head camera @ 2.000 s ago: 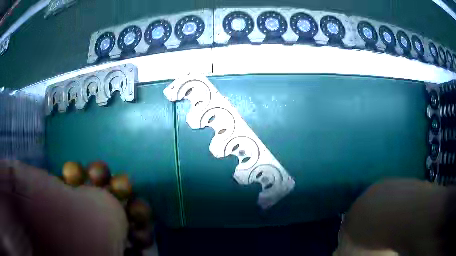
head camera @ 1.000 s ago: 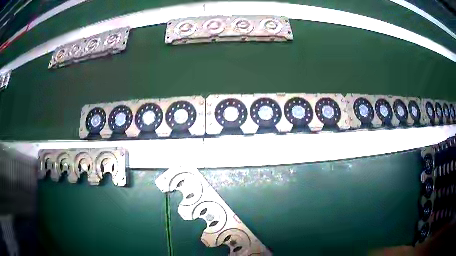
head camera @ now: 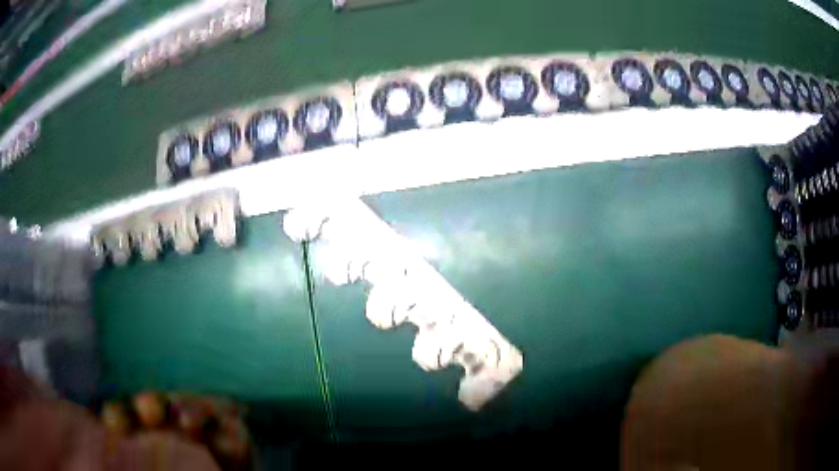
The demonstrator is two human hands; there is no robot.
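Observation:
A pale empty holder plate (head camera: 419, 296) lies slantwise on the green bench, its scalloped edge towards the lower left. Nothing touches it. A second empty holder plate (head camera: 170, 226) lies at the left against the white strip. My left hand (head camera: 101, 442) is at the lower left corner, blurred and cut off, with a wooden bead bracelet (head camera: 170, 414) at the wrist. My right hand (head camera: 713, 405) is a blurred rounded shape at the lower right, also cut off. The fingers of both hands cannot be made out, nor whether they hold anything.
A row of filled plates (head camera: 357, 109) with black discs runs beyond the white guide strip (head camera: 515, 152). Further plates (head camera: 195, 39) lie on the far green surface. Stacked filled plates (head camera: 788, 244) stand at the right end. A blurred grey ribbed stack (head camera: 41, 299) stands at the left.
The view has tilted down again after tilting up, and both hands show at the bottom edge again. The slanted plate, the left plate and the filled row keep their places relative to each other.

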